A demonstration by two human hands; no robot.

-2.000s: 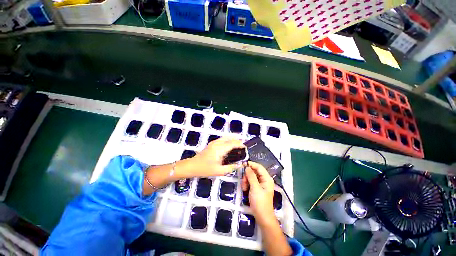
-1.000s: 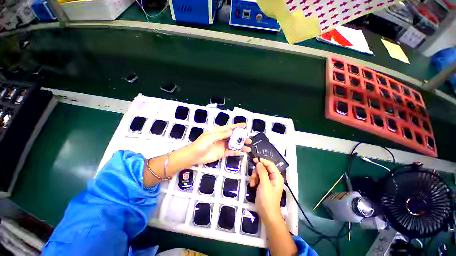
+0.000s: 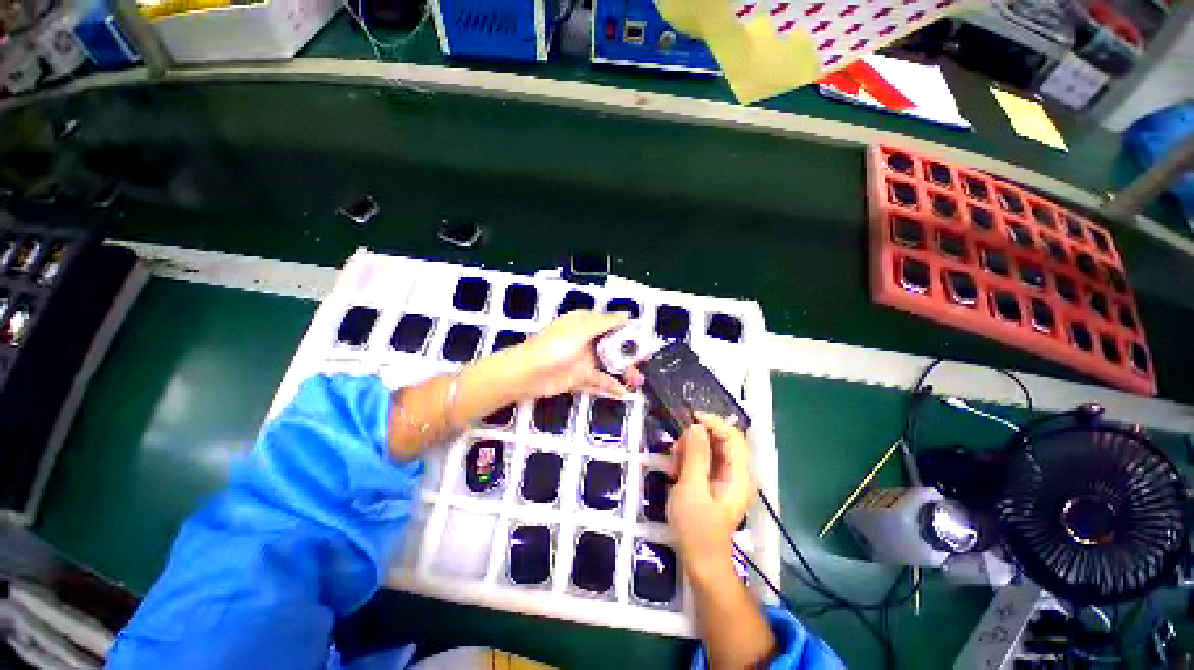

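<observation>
My left hand [image 3: 576, 356] holds a watch unit [image 3: 625, 348] with its pale back and dark round centre facing up, above the white tray. My right hand [image 3: 711, 478] has thumb and fingertips pinched together at the near edge of the flat black box [image 3: 694, 389]; a thin dark lead seems to be between the fingertips. The black box lies tilted on the right part of the white tray [image 3: 461, 542]. The tray holds rows of black-screened units; one unit [image 3: 486, 466] shows lit coloured digits. The hands partly hide some pockets.
Beyond the tray runs the dark-green conveyor [image 3: 524, 170] with a few single units. A red tray of units [image 3: 1008, 262] lies at the right. A black fan [image 3: 1089, 517], a pale bottle [image 3: 917, 524] and cables are at right. A black tray [image 3: 66, 353] is at far left.
The unit in my left hand has turned from screen side to back side up. My right hand has moved slightly down and right, away from that unit. The view has shifted a little.
</observation>
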